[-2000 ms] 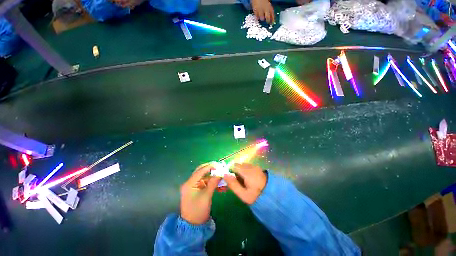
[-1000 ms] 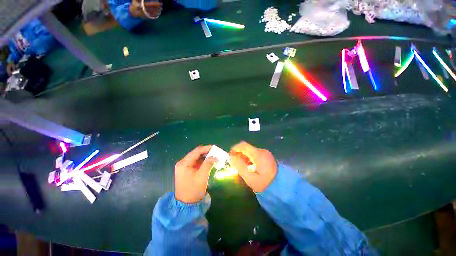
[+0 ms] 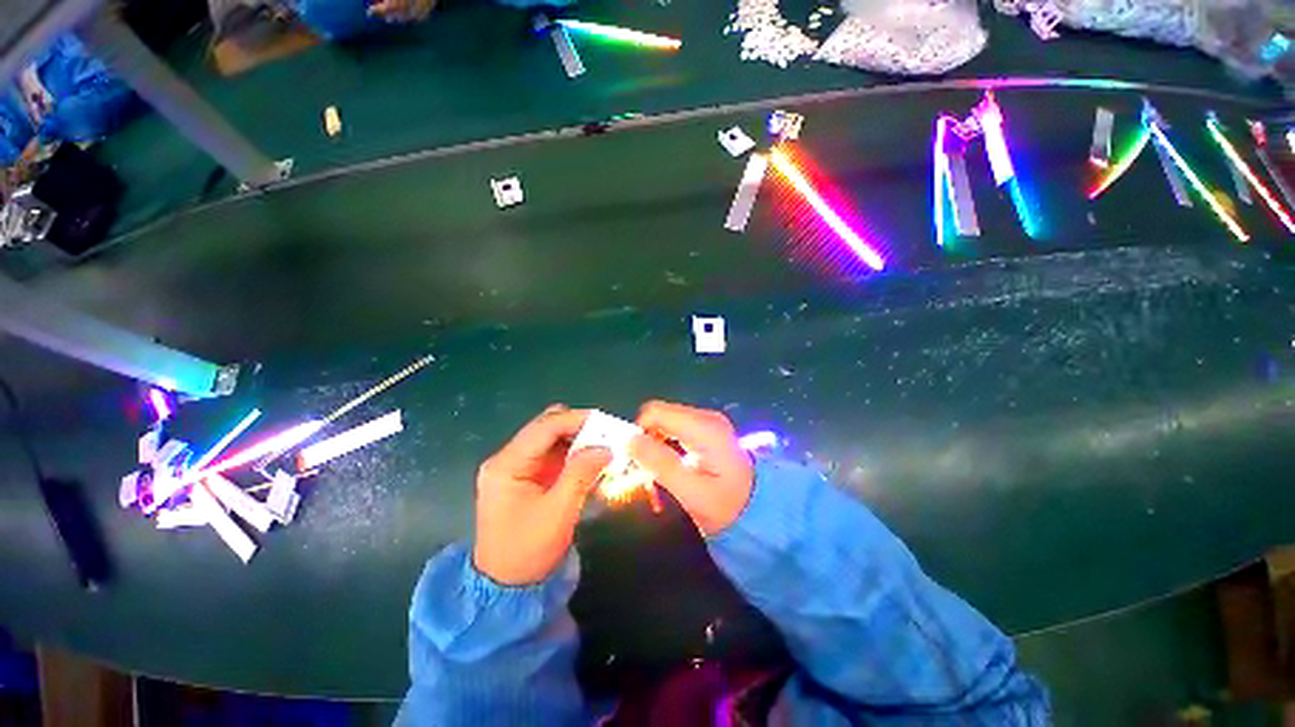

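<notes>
My left hand (image 3: 533, 490) and my right hand (image 3: 696, 462) meet low in the middle of the view. Between their fingertips they hold a white plastic housing (image 3: 611, 430), tilted. A glowing orange-white LED strip (image 3: 629, 483) shows just below the housing, partly hidden by the fingers. A blue-violet glow (image 3: 763, 442) shows beyond my right hand. Any board in the fingers cannot be made out. A loose white housing with a dark square hole (image 3: 709, 334) lies on the green surface above my hands.
A pile of light units (image 3: 213, 476) lies at left. Glowing units (image 3: 831, 213) lie along the belt at upper right, with another white housing (image 3: 507, 190) at upper middle. A clear bag of white parts (image 3: 909, 36) and small white pieces lie at the top. A metal post stands at upper left.
The glowing strip that reached up and right from my hands two seconds ago now shows below the housing, glowing orange. The white housing has become visible between my fingers. The view has shifted.
</notes>
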